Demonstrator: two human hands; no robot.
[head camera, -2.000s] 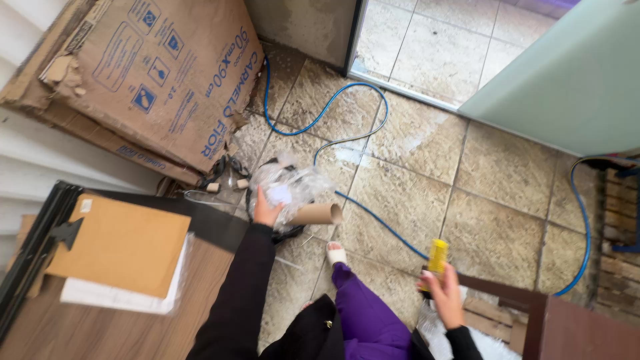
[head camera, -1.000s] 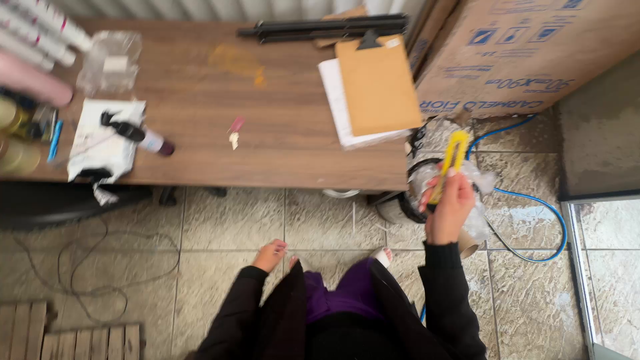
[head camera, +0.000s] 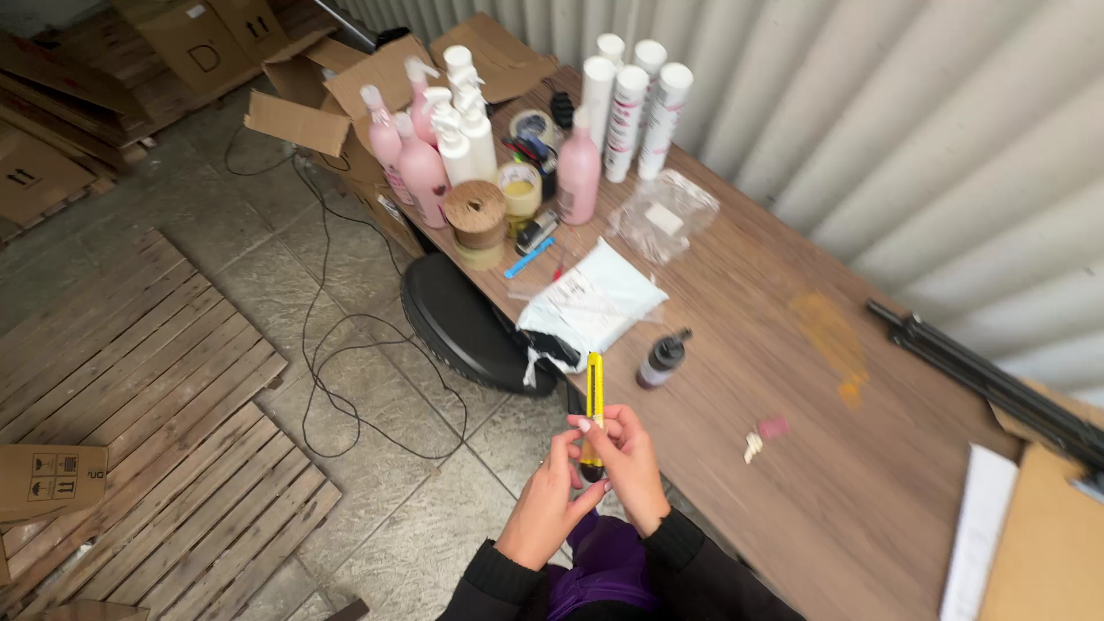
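A yellow snap-off utility knife (head camera: 595, 388) points away from me, its dark end low between my hands. My right hand (head camera: 628, 461) grips its body between thumb and fingers. My left hand (head camera: 552, 500) touches the lower part of the knife with its fingertips. Beyond the knife, on the wooden desk (head camera: 733, 319), lie a white plastic mailer bag (head camera: 595, 297) with a torn dark-lined end and a small dark pump bottle (head camera: 662, 358). A light blue cutter (head camera: 530, 258) and a roll of brown paper tape (head camera: 476, 214) are farther back.
Pink bottles (head camera: 423, 172), white tubes (head camera: 625, 121) and clear plastic wrap (head camera: 664, 216) stand or lie at the back. A black chair seat (head camera: 470, 323) is beside the desk. Black cables (head camera: 323, 362) and wooden pallets (head camera: 207, 405) cover parts of the floor. A clipboard (head camera: 1048, 535) lies right.
The view has swung left along the desk. Both hands have come together at the yellow knife; one second ago only my right hand held it, and my left hand was apart.
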